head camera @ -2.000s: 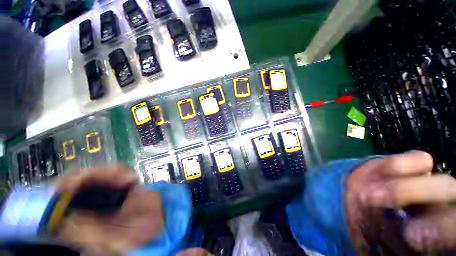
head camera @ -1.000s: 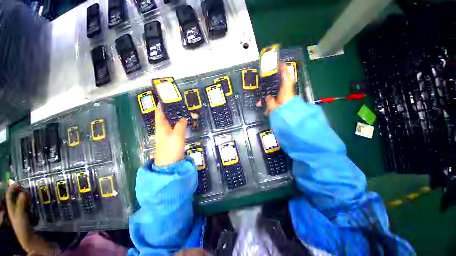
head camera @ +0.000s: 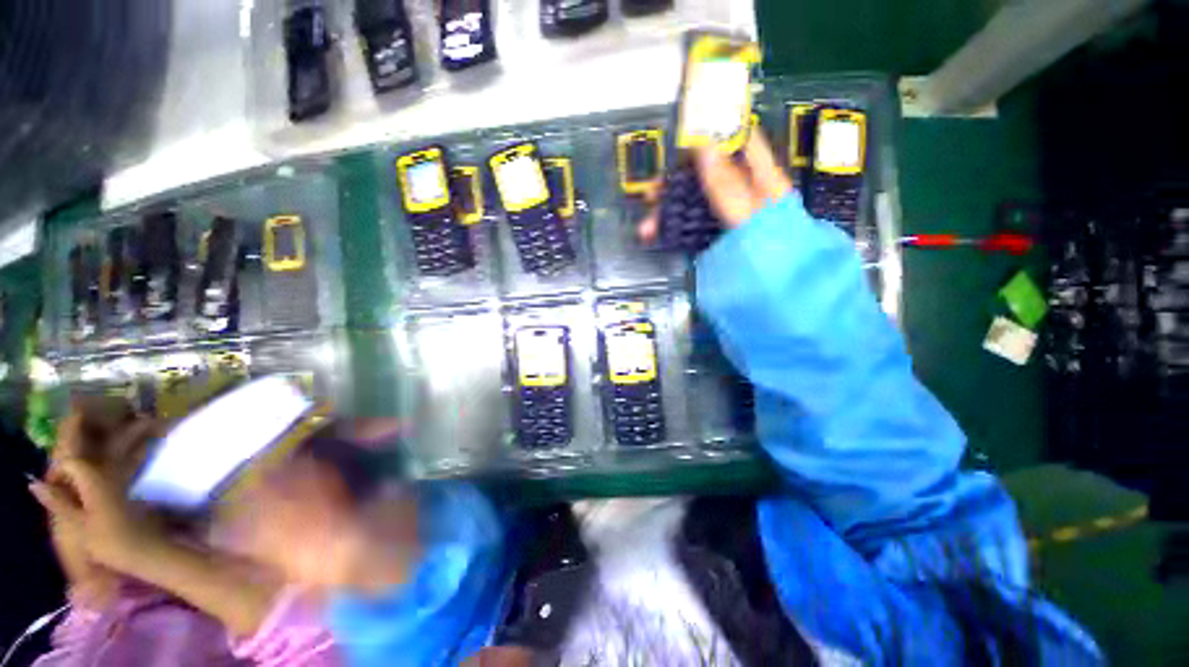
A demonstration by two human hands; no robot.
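Observation:
My right hand (head camera: 746,183) holds a keypad phone (head camera: 716,94) with a lit screen and yellow frame above the upper row of the blister tray (head camera: 450,352). My left hand (head camera: 313,515) is blurred at lower left and holds a phone (head camera: 224,440) with a bright screen, over the neighbour's tray. Several lit keypad phones lie in the tray before me, two of them side by side in the lower row. Yellow frames (head camera: 640,160) show in upper pockets. The lower left pocket holds no phone; my right sleeve partly hides the lower right.
The neighbour's blister tray (head camera: 183,332) holds dark pieces and yellow frames. A neighbour's hands (head camera: 98,502) are close by my left hand. Black phones (head camera: 386,47) lie on the white board (head camera: 248,137). A red tool (head camera: 971,242), green sticker (head camera: 1024,298) and white label (head camera: 1011,340) lie at right.
My left hand has moved from the tray down and left with a lit phone. My right hand still holds a phone over the upper row. The view has shifted, and fewer phones show in the lower row.

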